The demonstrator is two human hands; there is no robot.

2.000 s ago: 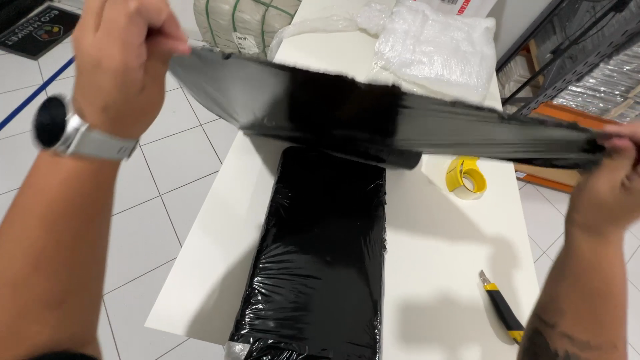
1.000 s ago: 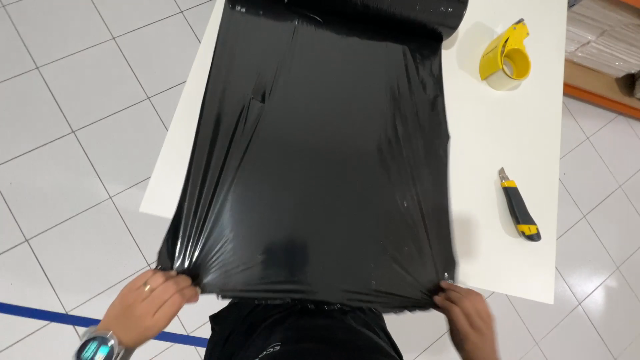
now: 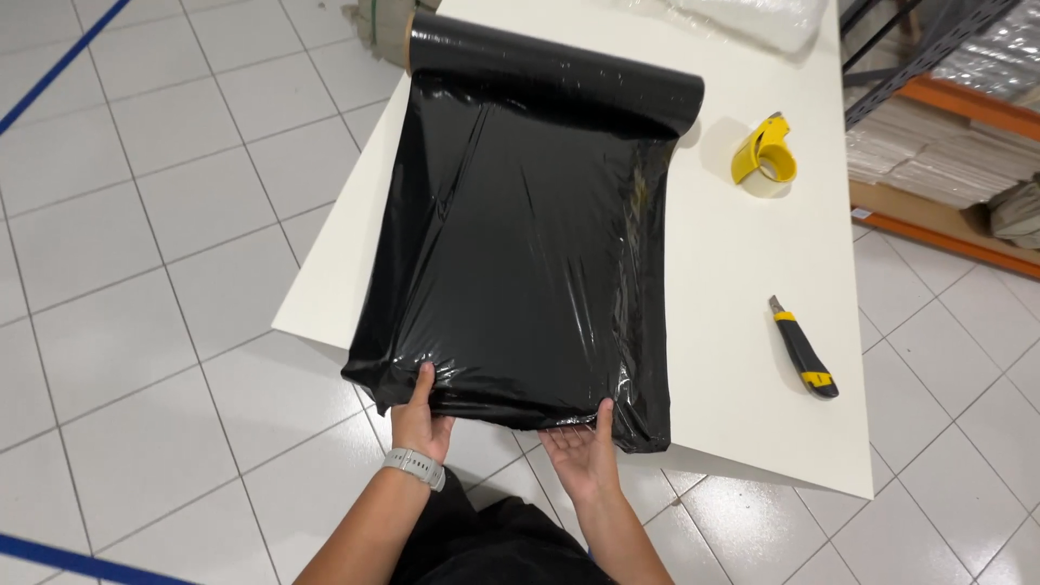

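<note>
Black stretch film (image 3: 520,244) covers a flat rectangular package, its shape showing beneath, and runs up to a film roll (image 3: 561,73) lying across the white table. At the package's near end, my left hand (image 3: 421,418) grips the film-covered edge, thumb on top and fingers underneath. My right hand (image 3: 587,451) holds the same edge farther right, thumb on top, fingers partly hidden below. Right of the film, a yellow tape dispenser (image 3: 764,158) stands on the table. Nearer me lies a black and yellow utility knife (image 3: 803,348) with some blade showing.
The white table (image 3: 756,439) ends just below the package. Clear plastic wrap (image 3: 756,20) rests at its far end. A metal rack with orange beams (image 3: 959,244) holds wrapped goods on the right. Behind the roll's left end stands a greenish wrapped bundle (image 3: 380,28).
Both hands have moved inward from the film's outer corners to the package's near edge. Two seconds ago they held a stretched film strip in the air; the film now lies over the package.
</note>
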